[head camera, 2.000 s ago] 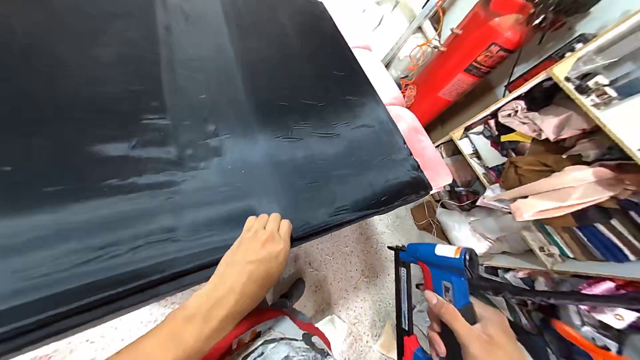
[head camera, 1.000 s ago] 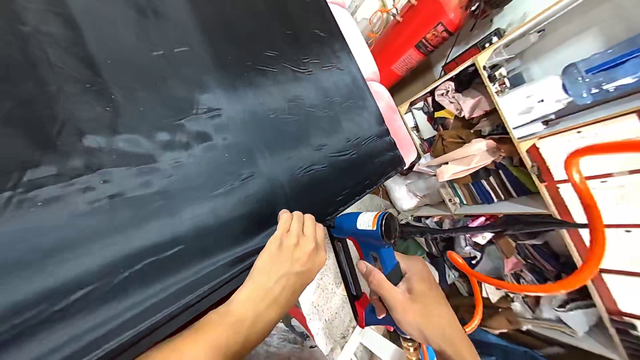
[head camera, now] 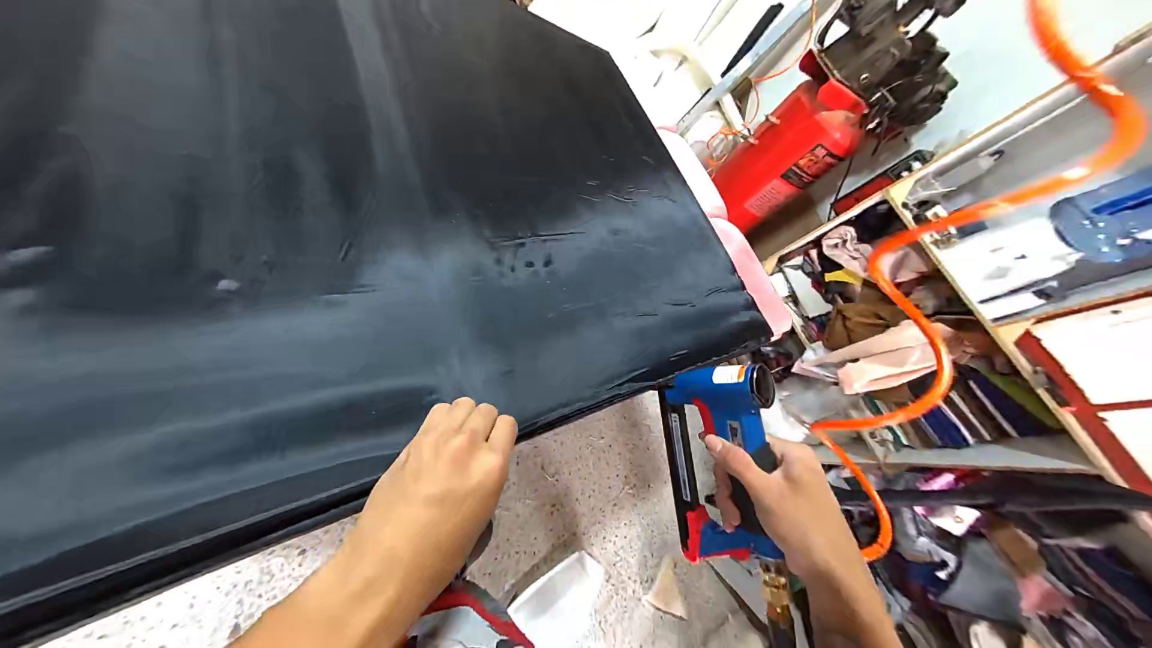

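A large sheet of thin black fabric [head camera: 468, 270] covers a broad flat piece with pink padded parts [head camera: 751, 274] along its right side. My left hand [head camera: 454, 468] grips the fabric at the near edge, knuckles up, fingertips hidden. To its right, my right hand [head camera: 765, 486] holds a blue and black pneumatic stapler [head camera: 720, 450] by the handle. The stapler's nose is at the edge of the black fabric, close to the right corner; whether it touches cannot be told. A brass fitting [head camera: 776, 589] sits at the bottom of its handle.
An orange coiled air hose [head camera: 940, 360] loops at the right. Behind stand a red fire extinguisher [head camera: 787, 153] and shelves [head camera: 999, 459] packed with folded fabrics. A blue plastic bottle [head camera: 1107, 216] lies on an upper shelf. Scraps [head camera: 666, 589] lie on the speckled floor [head camera: 594, 486].
The stapler has moved from close beside my left hand to farther right along the fabric's edge, near the corner. Two seconds ago it was held off the edge. My left hand stays at the edge.
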